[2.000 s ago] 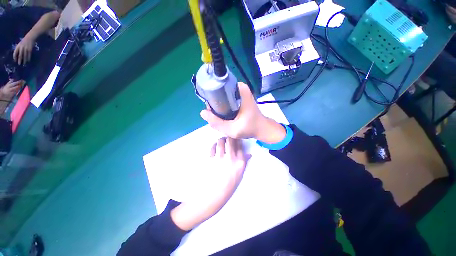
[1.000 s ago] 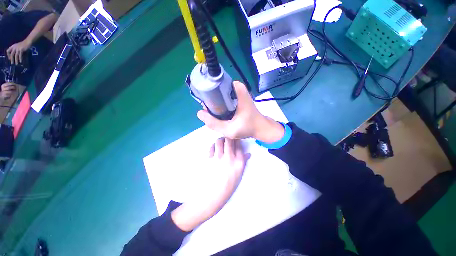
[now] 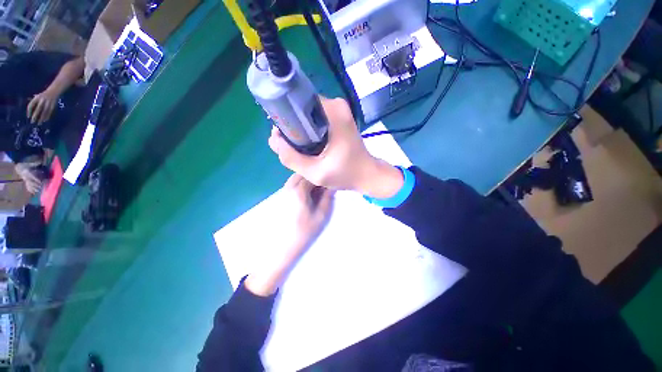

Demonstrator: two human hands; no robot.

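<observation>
A grey electric screwdriver [image 3: 287, 102] hangs from a yellow cord and a black cable and leans to the upper left. My right hand [image 3: 334, 149], with a blue band at the wrist, is closed round its lower body. My left hand [image 3: 308, 207] is just below, partly under my right hand, over the white sheet [image 3: 348, 283]. Its fingers are bent, and what they may hold is hidden. The screwdriver's tip is hidden behind my hands.
A white screw feeder [image 3: 392, 65] and a teal perforated box [image 3: 548, 29] with black cables stand beyond the sheet. A black unit [image 3: 104, 197] lies on the bench at left. A cardboard box [image 3: 602, 196] holds black parts at right. Another person sits across the bench.
The screwdriver and my right hand have moved up and left and the tool leans more. My left hand has shifted up and left, its fingers now bent beneath my right. The view has shifted too.
</observation>
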